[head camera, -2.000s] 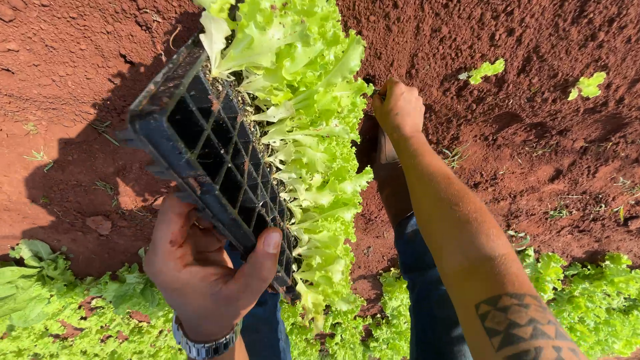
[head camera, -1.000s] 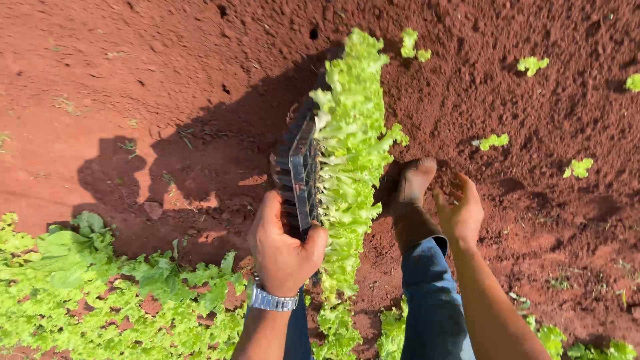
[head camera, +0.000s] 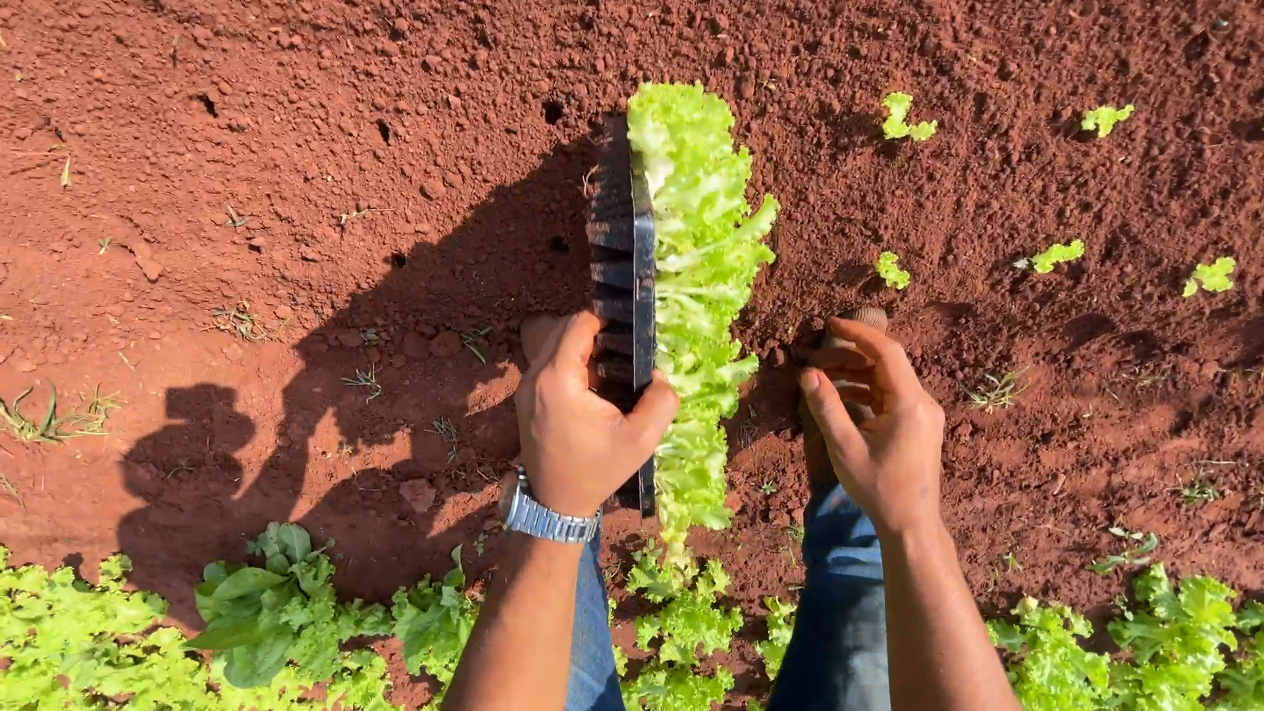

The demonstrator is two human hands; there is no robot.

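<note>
My left hand (head camera: 588, 425), with a metal-banded watch (head camera: 553, 515) at the wrist, grips the lower part of a black plastic seedling tray (head camera: 644, 286). The tray is tipped on its side, its tapered cells facing left. Leafy green lettuce seedlings (head camera: 701, 237) crowd its right face, near my left thumb. To the right of the seedlings, my right hand (head camera: 884, 434) hovers over my right foot with its fingers apart and slightly curled. Nothing shows between those fingers. The nearest planted lettuce seedling (head camera: 892, 270) stands in the soil just above that hand.
More small seedlings (head camera: 1057, 257) stand in the red soil at the right. Several small holes (head camera: 553, 111) dot the soil at the upper left. Larger lettuce plants (head camera: 1076, 662) line the bottom edge on both sides of my jeans-clad legs. Shadows fall across the soil at the left.
My right hand was down at the soil beside the seedlings two seconds ago and is now raised and apart from it. The tray has turned from a slant to nearly upright in view, still in my left hand.
</note>
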